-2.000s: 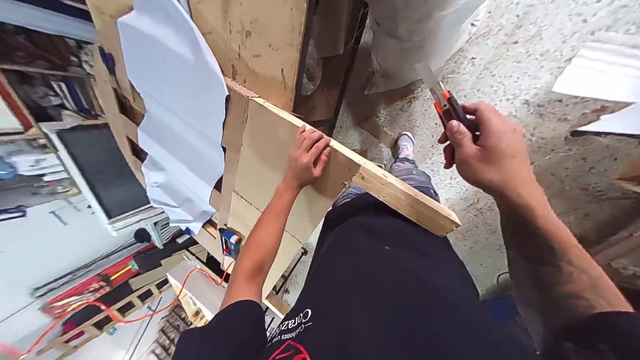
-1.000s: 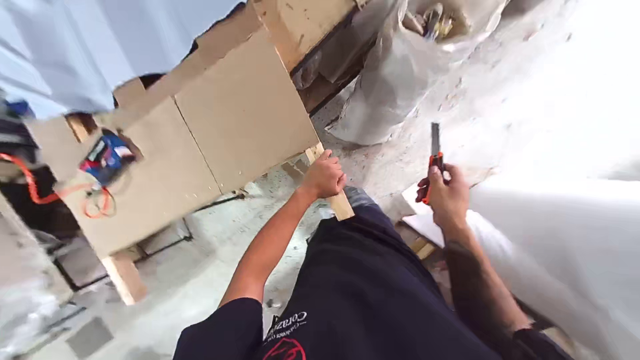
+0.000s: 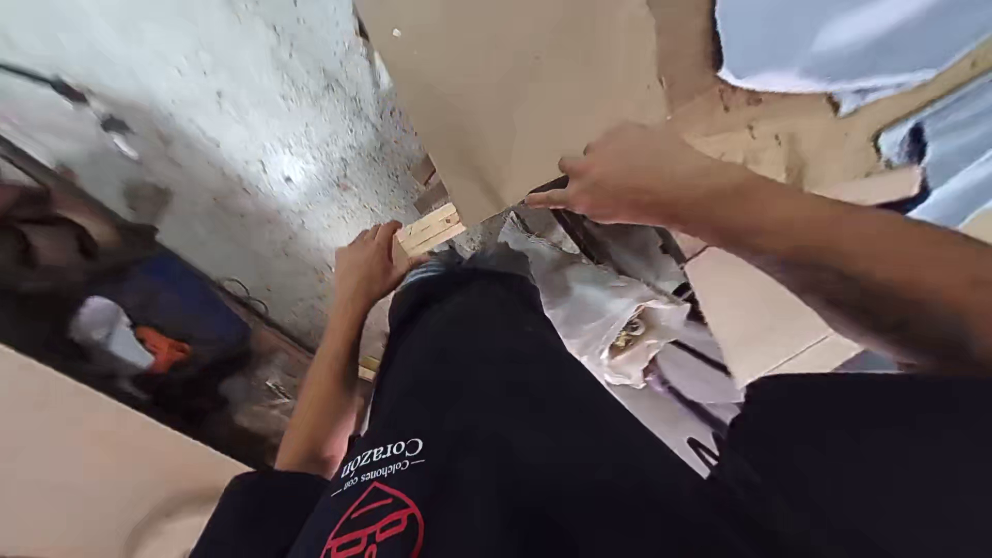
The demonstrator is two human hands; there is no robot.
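My left hand [image 3: 370, 262] grips the end of a pale wooden board [image 3: 432, 230], which juts out from under a tan cardboard-like sheet [image 3: 527, 85]. On the other side of the sheet's near corner, my right hand [image 3: 620, 174] is at the sheet's edge, thumb and fingers around a dark gap there. Whether it pinches the sheet or holds something dark is not clear. I cannot make out the utility knife in this view.
A white sack [image 3: 612, 310] with scraps at its mouth stands below my right forearm. Bluish-white fabric [image 3: 821, 43] lies at upper right. At left are a blue container [image 3: 182, 298] with an orange object [image 3: 161, 349] and a light panel [image 3: 93, 457] in the lower corner.
The view has turned strongly. My right hand, which held up a utility knife away from the sheet, is now at the sheet's edge. My left hand still grips wood.
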